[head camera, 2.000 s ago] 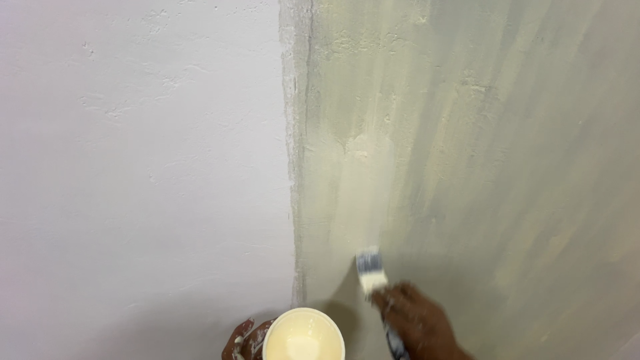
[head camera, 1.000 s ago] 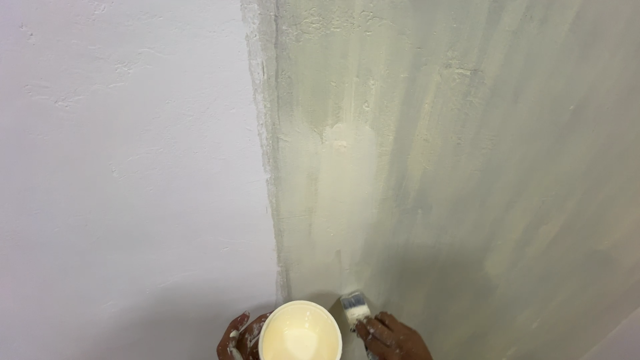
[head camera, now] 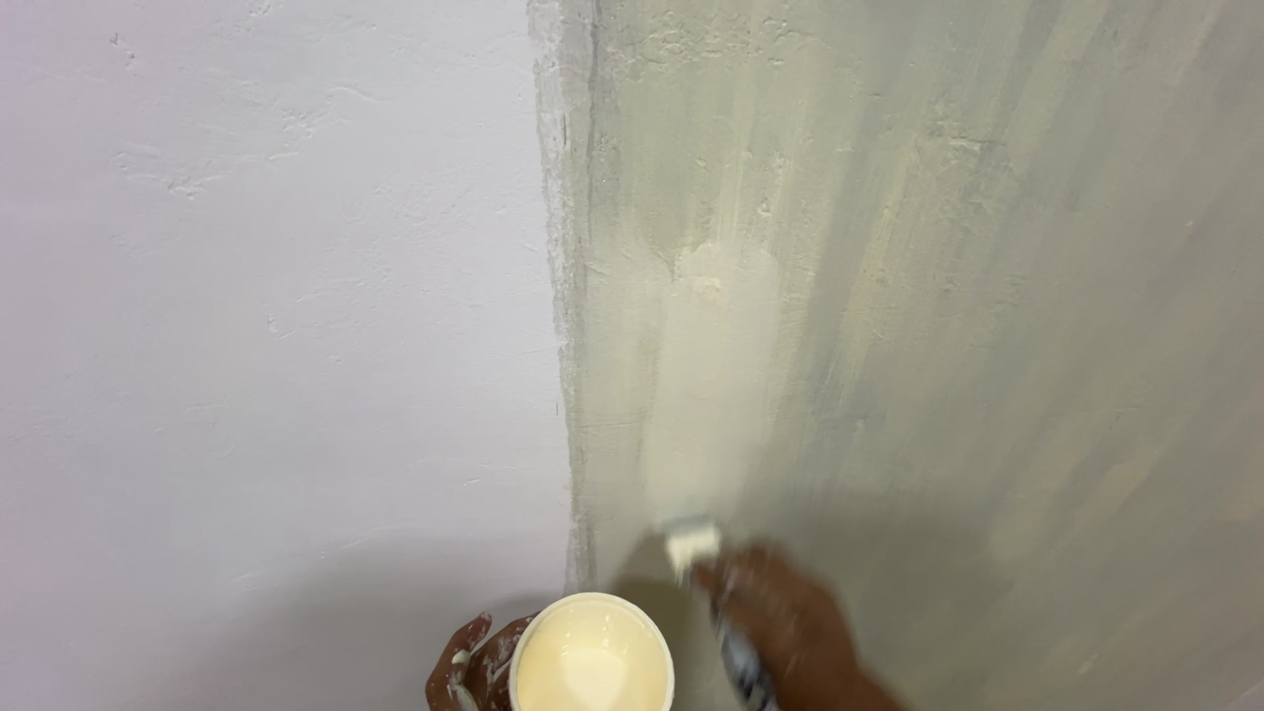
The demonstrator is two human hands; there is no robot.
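My right hand (head camera: pixel 780 612) grips a paintbrush (head camera: pixel 694 546), blurred by motion, its bristle end at the lower end of a fresh pale stripe on the green-grey painted wall (head camera: pixel 711 385). The brush's handle runs down below my hand. At the bottom, left of the brush, my left hand (head camera: pixel 474 664), smeared with white paint, holds a round white tub (head camera: pixel 592 657) of cream-coloured paint. Part of that hand is hidden behind the tub and by the lower edge of the view.
A white wall section (head camera: pixel 276 355) lies to the left, with a rough grey vertical border (head camera: pixel 583 296) between it and the green-grey part. Small bumps and flakes mark both surfaces. Shadows of my hands fall across the lower wall.
Since one second ago, my right hand has moved the brush up and away from beside the tub. The pale stripe reaches lower than in the earliest frame. My left hand still holds the tub.
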